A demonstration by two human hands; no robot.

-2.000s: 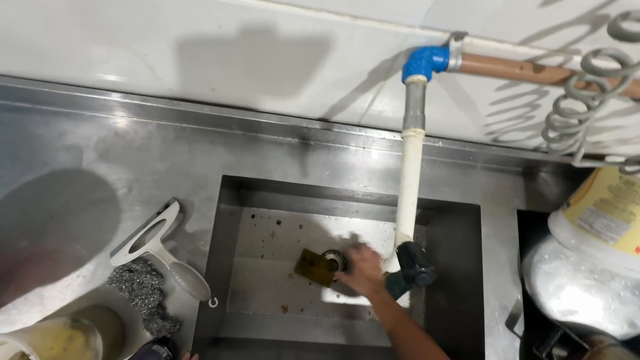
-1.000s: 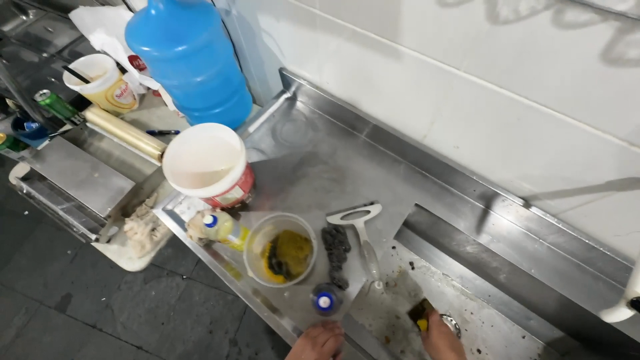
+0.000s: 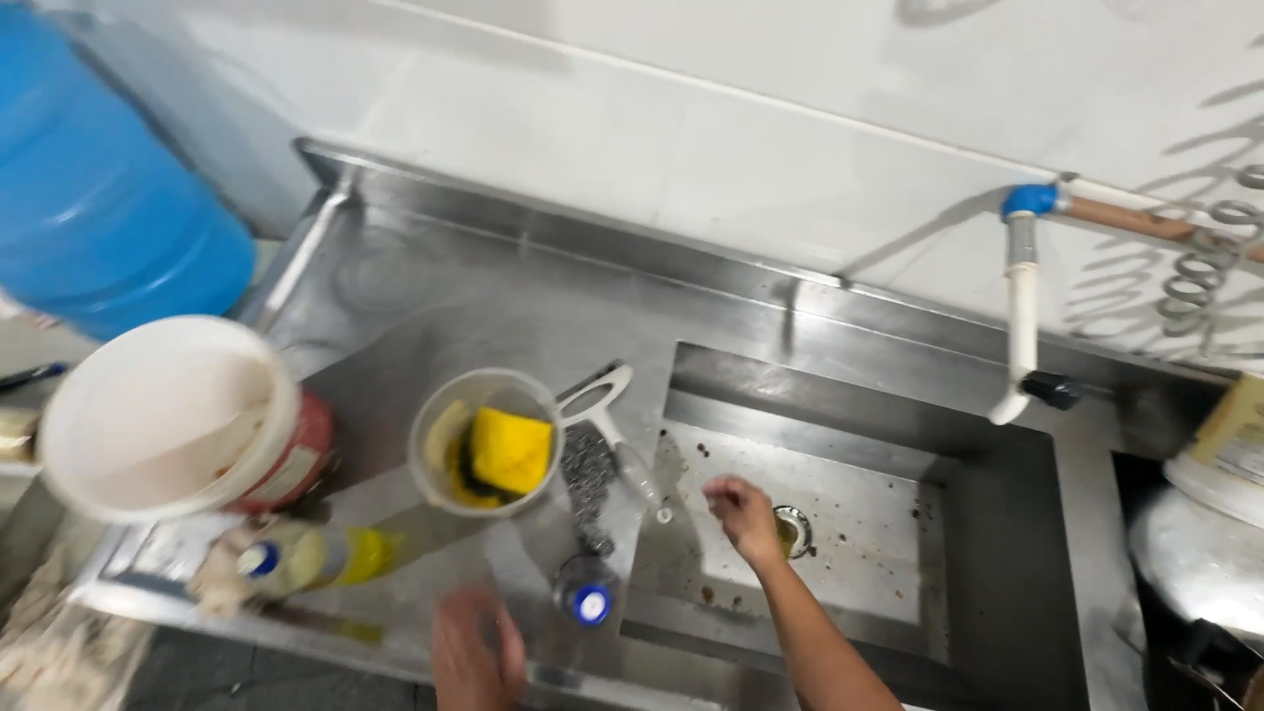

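My right hand [image 3: 743,513] hangs over the stainless steel sink [image 3: 790,583], beside the round drain [image 3: 793,531], with nothing seen in its fingers. My left hand [image 3: 477,642] is blurred at the counter's front edge, below a clear plastic tub [image 3: 432,444] and apart from it. In that tub lies a yellow sponge [image 3: 512,450] on darker, wet-looking matter. A steel wool scourer [image 3: 590,484] and a white-handled squeegee-like tool [image 3: 632,464] lie between tub and sink. A blue-capped bottle [image 3: 591,604] stands near my left hand. Food scraps dot the sink floor.
A white bucket [image 3: 148,425] and a yellow-liquid bottle [image 3: 306,558] are at the left, before a large blue water jug [image 3: 109,188]. A white pipe faucet [image 3: 1023,316] with a black handle overhangs the sink. Another container [image 3: 1215,444] stands far right.
The yellow sponge, in my right hand over the sink one second ago, now lies in the clear tub. That hand is now without it. The view has swung left, then partly back.
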